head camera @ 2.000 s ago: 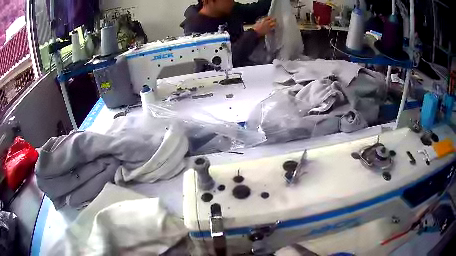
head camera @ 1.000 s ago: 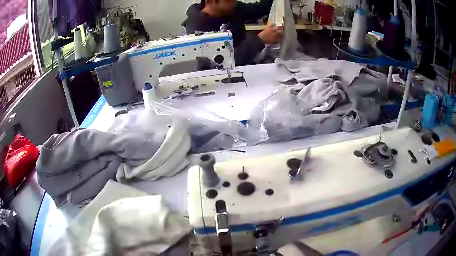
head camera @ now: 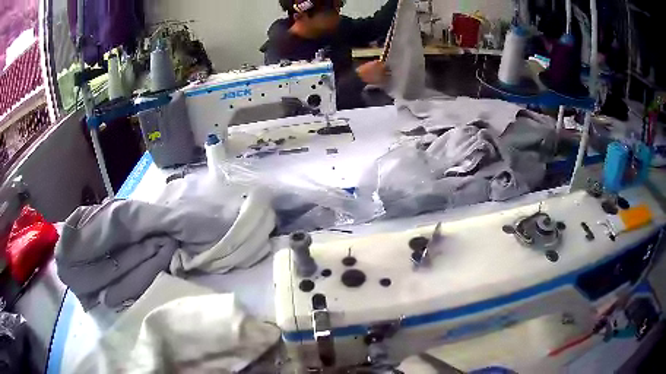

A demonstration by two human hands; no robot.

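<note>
The wearer's white sewing machine (head camera: pixel 453 270) with a blue stripe crosses the lower right. A bobbin winder (head camera: pixel 539 231) sits on its top. A pale off-white garment piece (head camera: pixel 197 332) lies at the lower left, beside the left end of the head, and runs out of the bottom edge. The needle area is hidden below the head. Neither my left hand nor my right hand shows. A rumpled grey garment pile (head camera: pixel 131 241) lies behind the pale piece.
A second machine (head camera: pixel 270 91) stands behind, with a person (head camera: pixel 314 44) beyond it holding up pale cloth (head camera: pixel 407 58). Clear plastic (head camera: pixel 321 197) and another grey pile (head camera: pixel 467 161) lie between the machines. Thread cones (head camera: pixel 513 57) stand at right, a red bag (head camera: pixel 29 241) at far left.
The view has shifted slightly. The person behind has lowered one hand along the held-up cloth. The pale piece near the wearer has shifted slightly at its upper edge.
</note>
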